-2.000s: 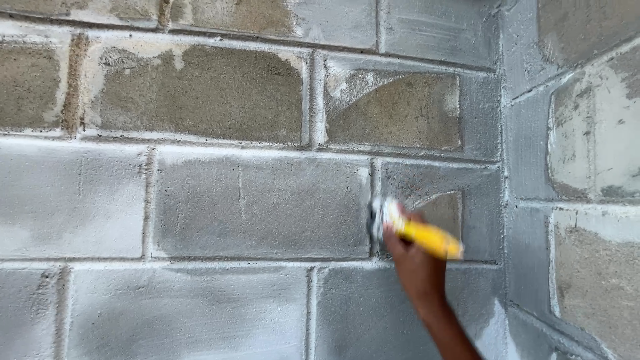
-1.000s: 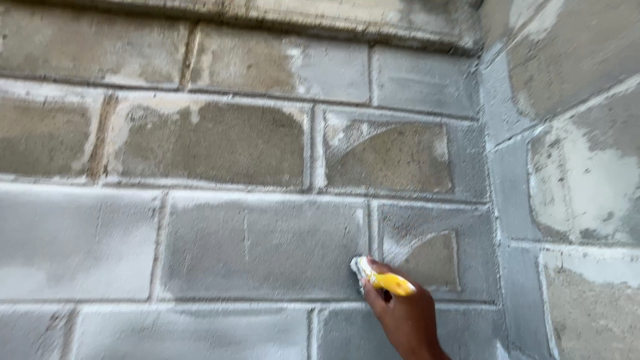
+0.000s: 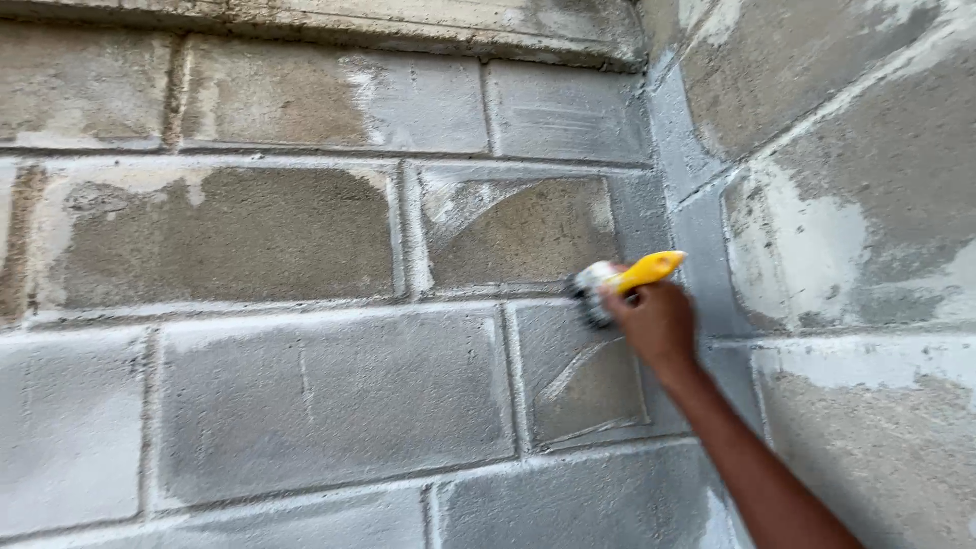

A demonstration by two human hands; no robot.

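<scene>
My right hand (image 3: 656, 324) grips a paintbrush (image 3: 648, 271) with a yellow handle and a white-smeared ferrule. Its dark, blurred bristles lie against the concrete block wall (image 3: 335, 389), by the mortar joint above a partly coated block at right of centre. Light grey-white coating covers many lower blocks and joints. Bare brown-grey patches show on the block (image 3: 244, 236) to the upper left and on the one (image 3: 534, 229) just above the brush. My left hand is out of view.
Along the top of the wall runs a rough concrete ledge (image 3: 343, 27). At the right, a second block wall (image 3: 862, 236) meets the first in a coated inside corner (image 3: 698, 229). That side wall bears uneven pale patches.
The brush and my right hand have moved up and right from the left edge of the small, partly coated block to its top joint. The view has tilted upward.
</scene>
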